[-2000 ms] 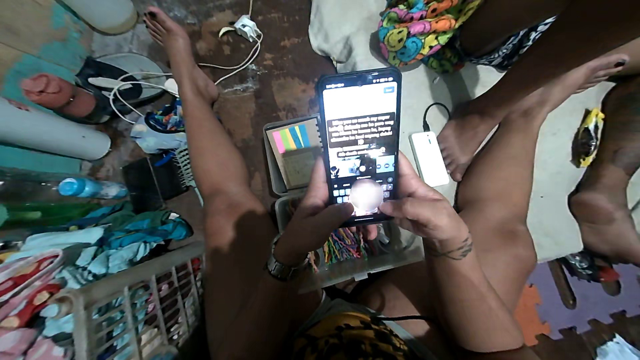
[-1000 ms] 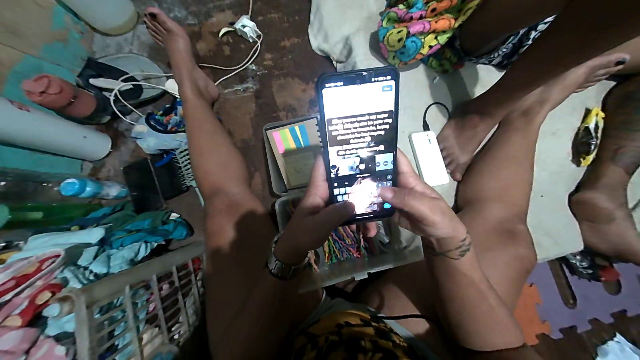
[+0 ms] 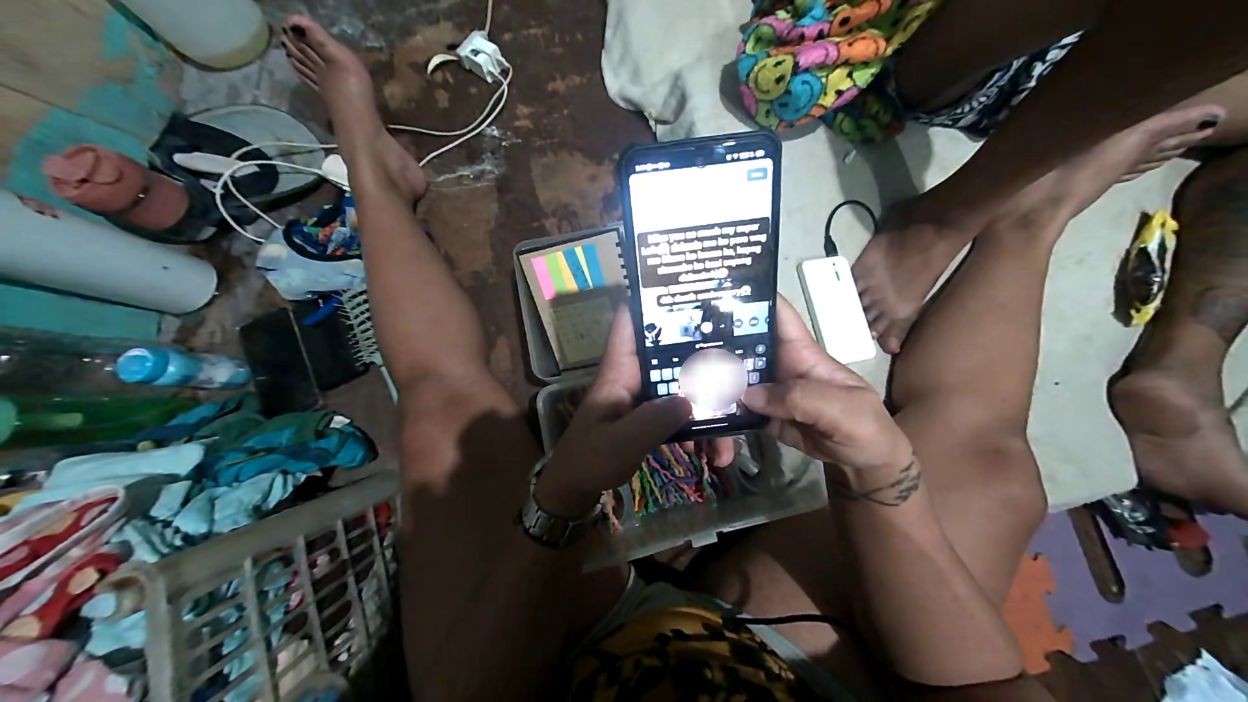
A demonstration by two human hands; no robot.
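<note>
A lit smartphone (image 3: 704,283) stands upright between my two hands, its screen bearing writing and a keyboard. My left hand (image 3: 624,409) grips its lower left side, thumb over the bottom of the screen. On the lower right side is my right hand (image 3: 824,400), its thumb at the screen's edge. Beneath the phone lies a plastic case (image 3: 702,536), its lower half holding bundles of colourful braided cords (image 3: 673,478). A spiral notebook with coloured sticky tabs (image 3: 575,292) rests in the case's other half, partly hidden by the phone.
A white power bank (image 3: 838,309) with a black cable lies right of the phone, by another person's foot (image 3: 902,263). Left are a plastic basket (image 3: 273,585), piled clothes (image 3: 214,458) and a blue-capped bottle (image 3: 185,368). A white plug adapter (image 3: 481,56) with cables lies on the floor.
My right thumb has moved from over the lower part of the screen to its right edge. Both hands have kept hold of the phone.
</note>
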